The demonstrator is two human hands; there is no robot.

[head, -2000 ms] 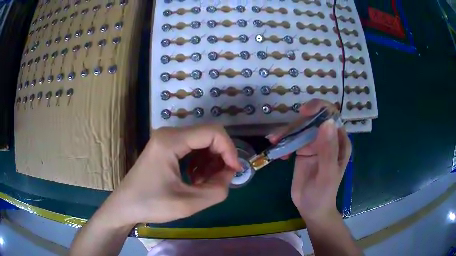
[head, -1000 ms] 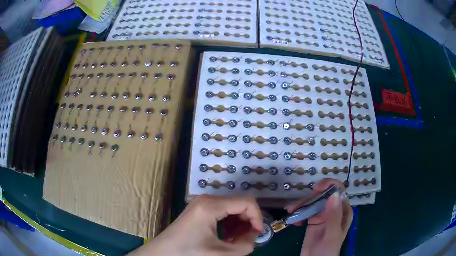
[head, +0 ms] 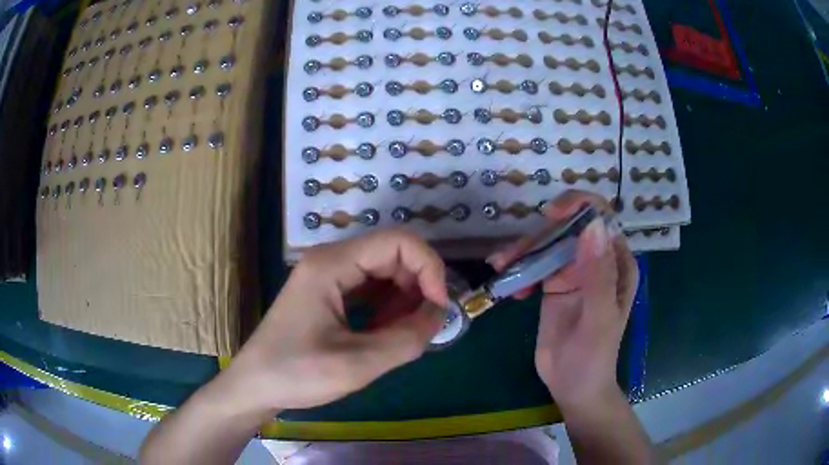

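Observation:
My right hand [head: 586, 309] is closed round a grey-silver wired hand tool [head: 538, 265]. Its gold tip points down-left and meets the edge of the small round fixture [head: 450, 329], which has a white centre. My left hand [head: 354, 318] is at the fixture's left side, thumb and index finger pinched together over it. Whether a small part is between those fingertips is hidden. The white holding board [head: 382, 202] lies behind both hands, with rows of tan dumbbell-shaped cutouts. Its left cutouts hold round silver parts; those on the right are empty.
The brown cardboard board [head: 136, 263] lies at left with rows of silver parts. A dark red cable [head: 618, 118] crosses the white board. A red label [head: 704, 50] lies on the green mat at far right. Stacked boards stand at the far left edge. Yellow tape [head: 409, 427] runs along the near edge.
The view tilted up a second ago and is now back down close to its earlier angle. Both hands stay at the fixture, and the right hand still holds the tool.

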